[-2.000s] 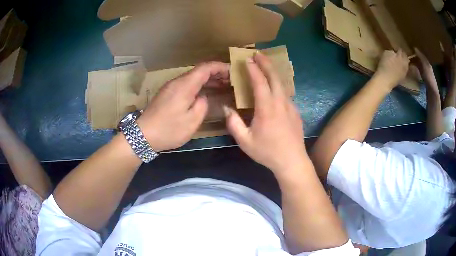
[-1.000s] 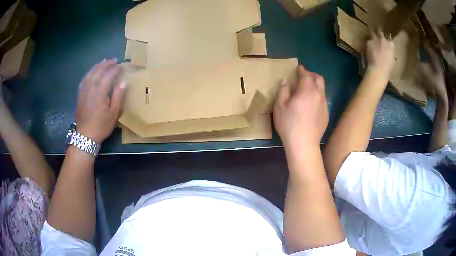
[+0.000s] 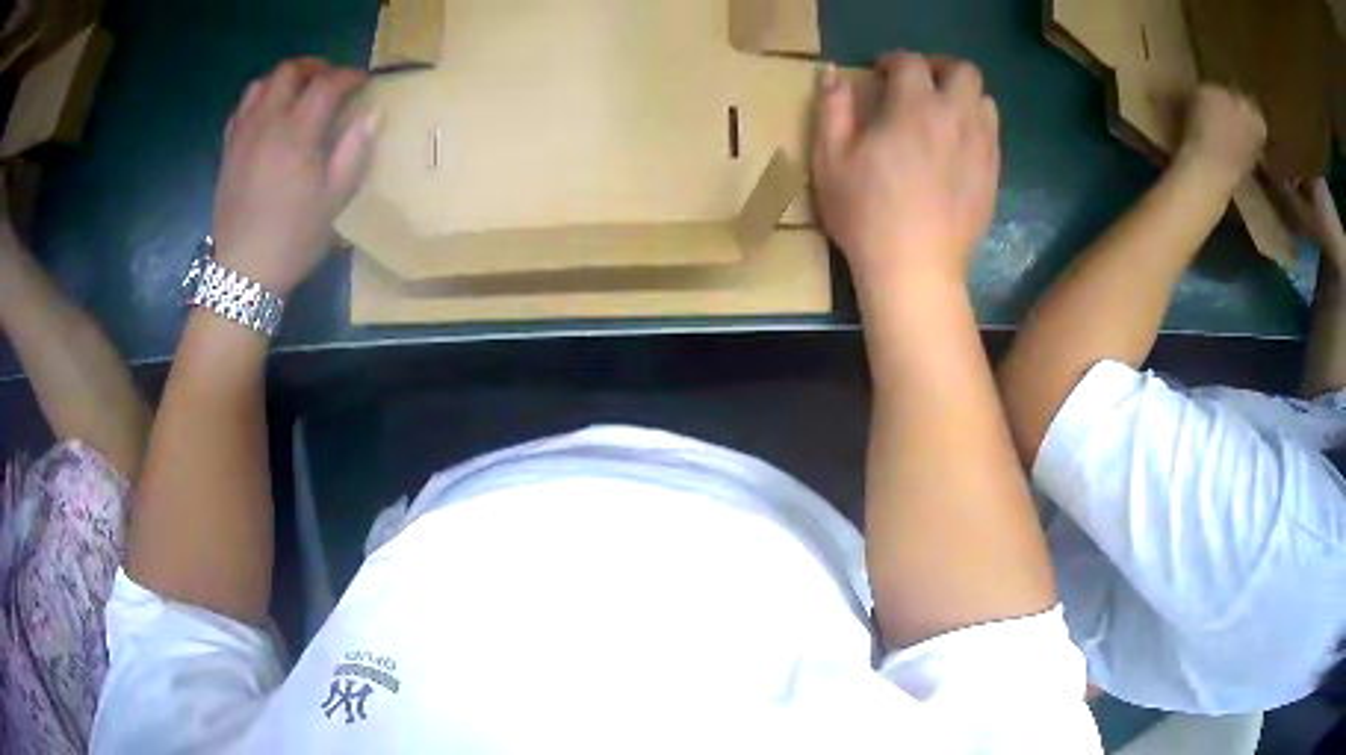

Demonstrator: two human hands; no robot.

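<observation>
A brown cardboard box blank (image 3: 576,148) lies in front of me, its far part cut off by the top edge of the picture. Its front wall panel (image 3: 576,251) stands partly raised, with corner flaps angled at both ends. Two dark lock slots show in its base. Another flat cardboard sheet (image 3: 591,303) lies under it at the table edge. My left hand (image 3: 288,170), with a metal watch on the wrist, grips the blank's left side flap. My right hand (image 3: 908,170) grips the right side flap. Fingertips under the flaps are hidden.
The green worktable (image 3: 1019,207) ends just before my body. At right, a person's hand (image 3: 1222,133) rests on stacked blanks (image 3: 1144,67). At left, cardboard boxes (image 3: 59,89) stand near another person's arm (image 3: 67,332).
Earlier my hands were close together over a folded flap; then they moved apart to the two side flaps. The blank now appears higher in view. The neighbour's hand at right has moved.
</observation>
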